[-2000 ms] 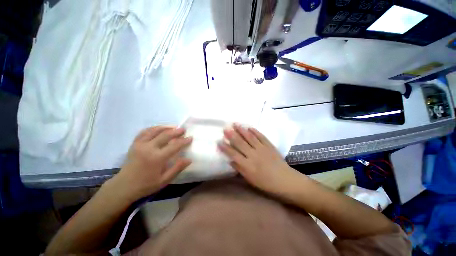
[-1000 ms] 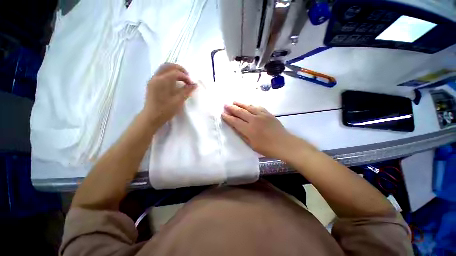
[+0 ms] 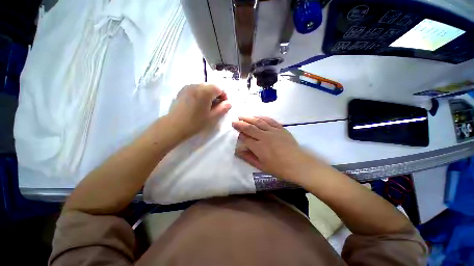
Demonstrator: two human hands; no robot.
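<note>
A white garment piece (image 3: 200,169) lies on the white table from the needle area to the front edge, its lower end over the ruler edge. My left hand (image 3: 200,109) pinches the cloth close to the needle, fingertips together. My right hand (image 3: 265,140) rests on the cloth's right border, fingers bent over it. The sewing machine head (image 3: 223,31) stands just beyond my hands. The presser foot and needle area (image 3: 244,83) is overexposed, so the cloth's far end cannot be made out.
Stacked white pieces (image 3: 67,104) cover the table's left. Orange-and-blue thread snips (image 3: 317,81) lie right of the needle, beside a blue knob (image 3: 268,94). A black smartphone (image 3: 387,122) lies at right, with a parts box (image 3: 461,118) beyond it. The control panel (image 3: 395,31) is at upper right.
The garment piece, first flat under both hands at the table edge, was spread toward the machine. My left hand has since moved right, closer to the needle, and the cloth now slants.
</note>
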